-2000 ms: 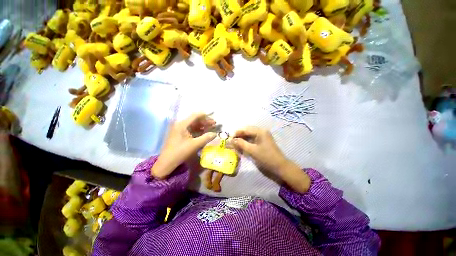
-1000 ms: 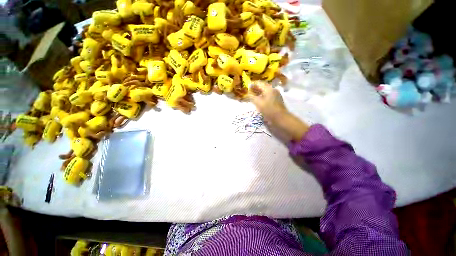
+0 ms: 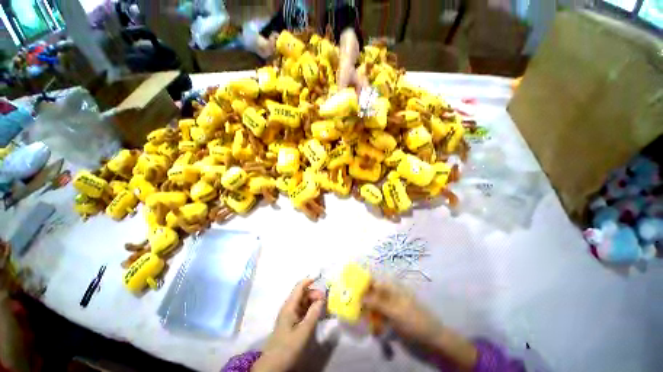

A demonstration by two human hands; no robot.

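Observation:
A yellow plush keychain toy (image 3: 349,292) with brown legs is held low in front of me, slightly blurred. My right hand (image 3: 403,312) grips its right side. My left hand (image 3: 298,320) is at its left edge, thumb and forefinger close together near the toy's top end; whether they pinch a small part is too blurred to tell. Thin pale ties (image 3: 401,251) lie in a loose heap just beyond the toy. A large pile of the same yellow toys (image 3: 287,160) covers the far side of the table.
A stack of clear plastic bags (image 3: 212,283) lies left of my hands, a slim black tool (image 3: 93,286) farther left. A crumpled clear bag (image 3: 498,190) lies right. Cardboard boxes (image 3: 589,94) stand right and back left (image 3: 145,109). Another person's hand (image 3: 351,69) reaches into the pile's far side.
My right hand has come back from the pile's near edge with a yellow toy. My left hand has come into view beside it. The view has tilted up, showing the other person's hand.

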